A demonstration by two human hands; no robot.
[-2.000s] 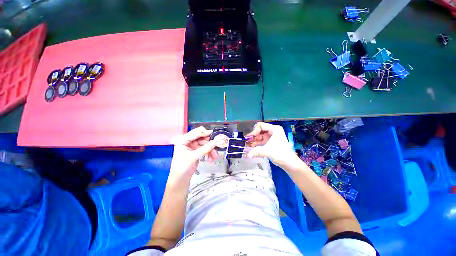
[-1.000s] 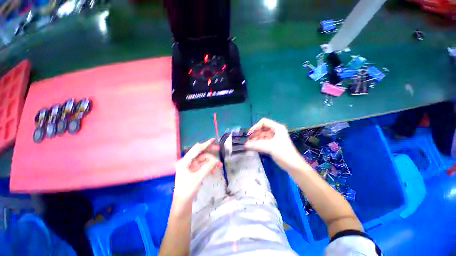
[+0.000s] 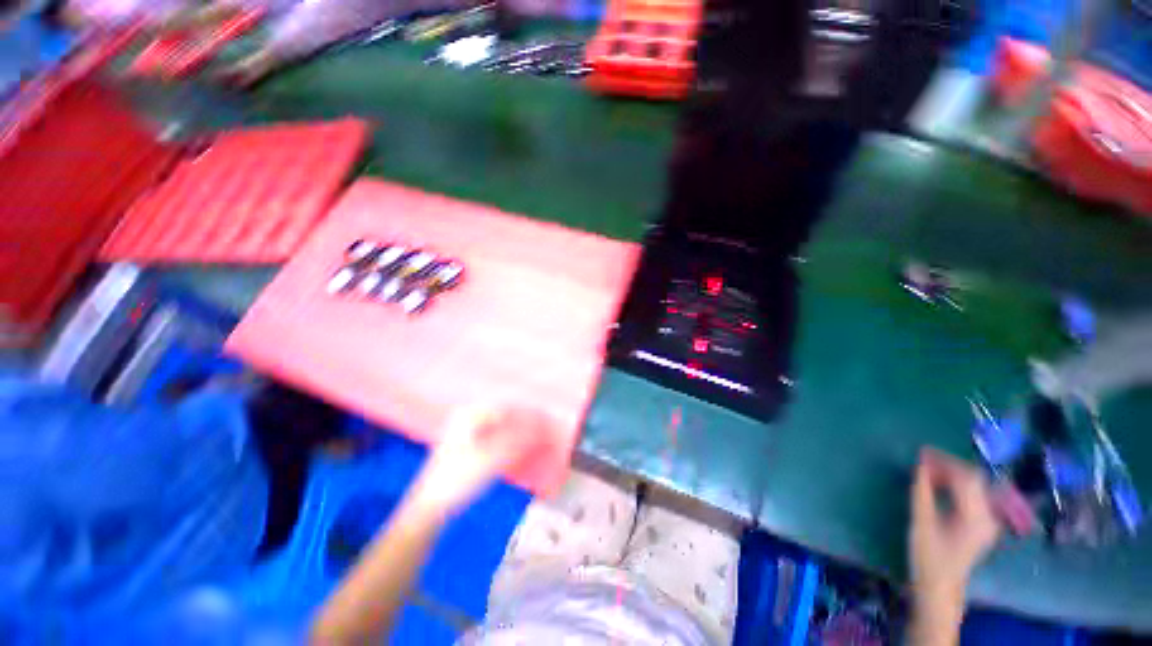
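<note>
The picture is blurred by motion. My left hand (image 3: 495, 452) is over the lower right edge of the pink foam mat (image 3: 436, 322); whether it holds anything is too blurred to tell. My right hand (image 3: 950, 524) is at the bench's front edge, just left of a pink binder clip (image 3: 1014, 507) in the loose pile; its grip is unclear. Pairs of round units (image 3: 398, 275) lie in a group on the mat. The black laser fixture (image 3: 708, 316) stands right of the mat with red laser lines on it. The unit seen earlier between my hands does not show clearly.
Blue and dark binder clips (image 3: 1068, 467) lie at the right. A red compartment tray (image 3: 246, 189) lies left of the mat, and an orange-red one (image 3: 644, 48) at the back. A person in blue (image 3: 114, 505) is at lower left. A red container (image 3: 1099, 133) stands at back right.
My hands have parted: the left went to the mat's edge, the right to the clip pile. The black clip and round unit no longer show between them. The view has shifted and tilted.
</note>
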